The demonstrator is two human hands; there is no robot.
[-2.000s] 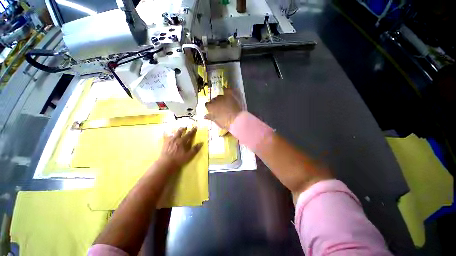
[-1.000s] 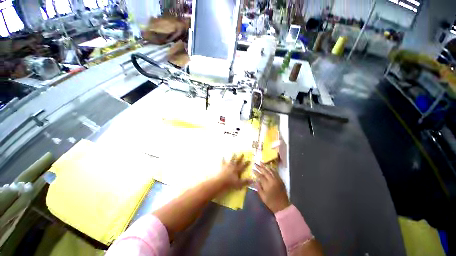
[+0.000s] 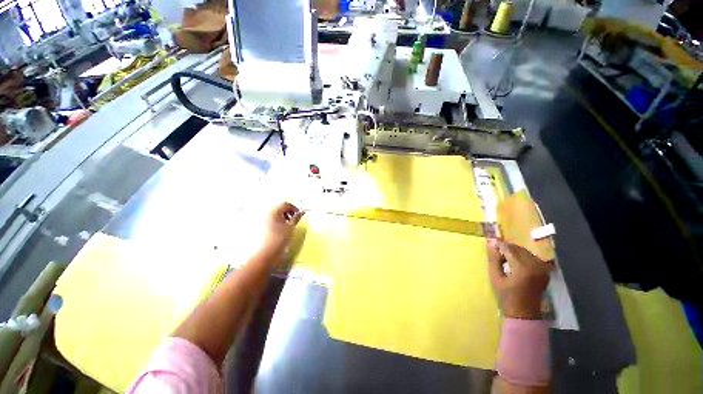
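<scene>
A yellow cut panel (image 3: 416, 288) lies flat on the white template (image 3: 565, 296), its front edge overhanging toward me. A narrow yellow clamp strip (image 3: 432, 221) lies across it. My left hand (image 3: 279, 231) is at the strip's left end with bent fingers; glare hides what they touch. My right hand (image 3: 521, 278) pinches at the strip's right end. An orange-yellow end flap (image 3: 524, 219) with a pale clip is beside my right hand. The sewing machine head (image 3: 327, 150) stands just behind the strip's left part.
A yellow panel stack (image 3: 116, 308) lies at left, partly washed out by glare. More yellow pieces (image 3: 655, 338) lie at lower right beyond the metal table (image 3: 574, 231). A metal rail (image 3: 455, 141) runs behind the template. Thread cones stand behind.
The view has shifted. The template now reaches further right of the machine head. My hands have moved apart, from close together on the work to the two ends of the strip.
</scene>
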